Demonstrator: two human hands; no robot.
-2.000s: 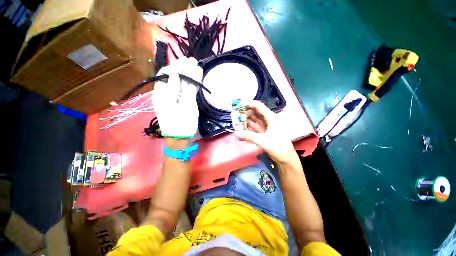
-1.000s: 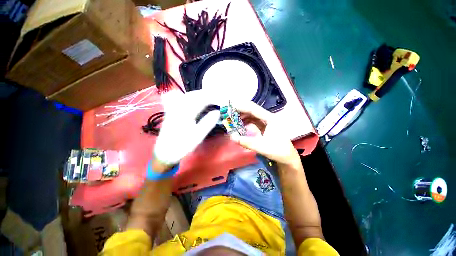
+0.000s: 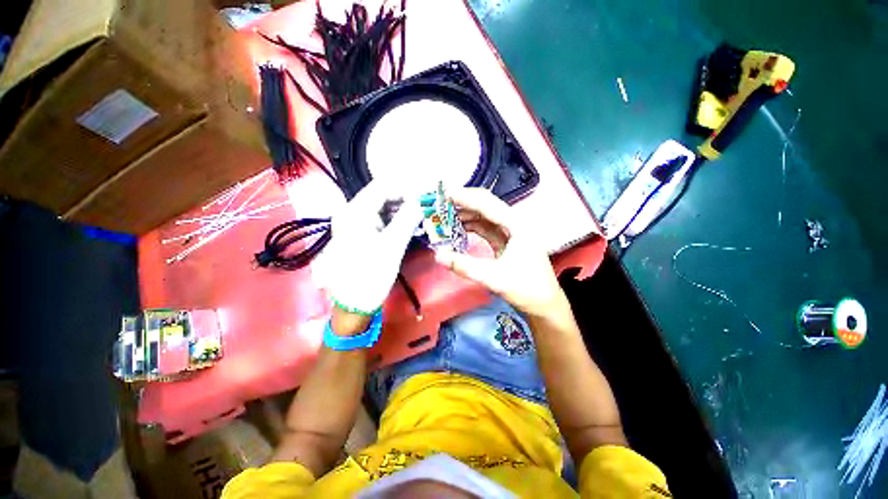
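Note:
A small green circuit board (image 3: 440, 220) is held upright between my hands, in front of the black square housing (image 3: 331, 138) with its white round centre. My bare right hand (image 3: 511, 255) grips the board's right side with thumb and fingers. My white-gloved left hand (image 3: 368, 246) is at the board's left side, its fingertips close to the board. A black lead end (image 3: 409, 295) hangs below the left hand. The glare on the glove hides exactly what its fingers pinch.
Loose black leads (image 3: 352, 54) and a straight bundle (image 3: 277, 122) lie behind. A coiled black cable (image 3: 295, 242), white strips (image 3: 226, 216) and stacked boards (image 3: 167, 343) are left, near a carton (image 3: 127, 117). The soldering gun (image 3: 745, 93), power strip (image 3: 650, 190) and solder spool (image 3: 832, 324) are right.
My left hand has come from the housing's left side to the board, with the black lead. My right hand still holds the board. The whole view has shifted slightly.

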